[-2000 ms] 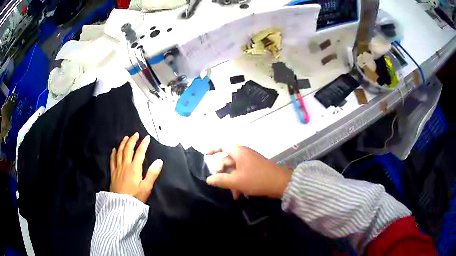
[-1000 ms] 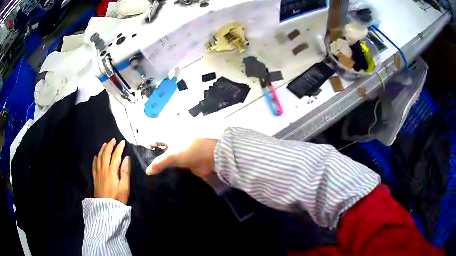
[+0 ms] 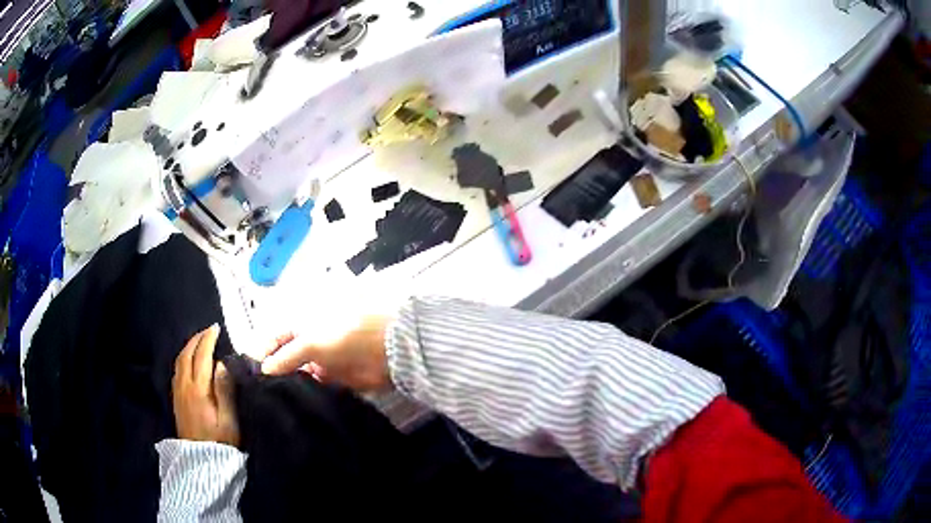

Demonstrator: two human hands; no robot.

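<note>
A large black garment piece (image 3: 112, 347) lies over the left of the white table and hangs over the front edge. My left hand (image 3: 204, 393) rests on it, palm down, fingers slightly apart. My right hand (image 3: 332, 352) pinches the edge of the black garment piece just right of my left hand; its fingers are partly washed out by glare. The sewing machine's needle area (image 3: 204, 209) is above the cloth, with a blue plate (image 3: 281, 242) beside it. Black labels (image 3: 413, 231) lie in a pile to the right. Red and blue snips (image 3: 507, 227) lie beyond them.
A black label stack (image 3: 592, 184) and small brown patches (image 3: 565, 123) lie farther right. A scrap tub (image 3: 682, 128) stands near the table edge (image 3: 613, 264). Yellowish scraps (image 3: 410, 119) lie against the machine's white paper sheet (image 3: 306, 121). A clear bag (image 3: 791, 240) hangs at right above blue crates.
The view has shifted, so the table things appear farther left. My right hand has moved left, close to my left hand, and the cloth near them is now bunched up.
</note>
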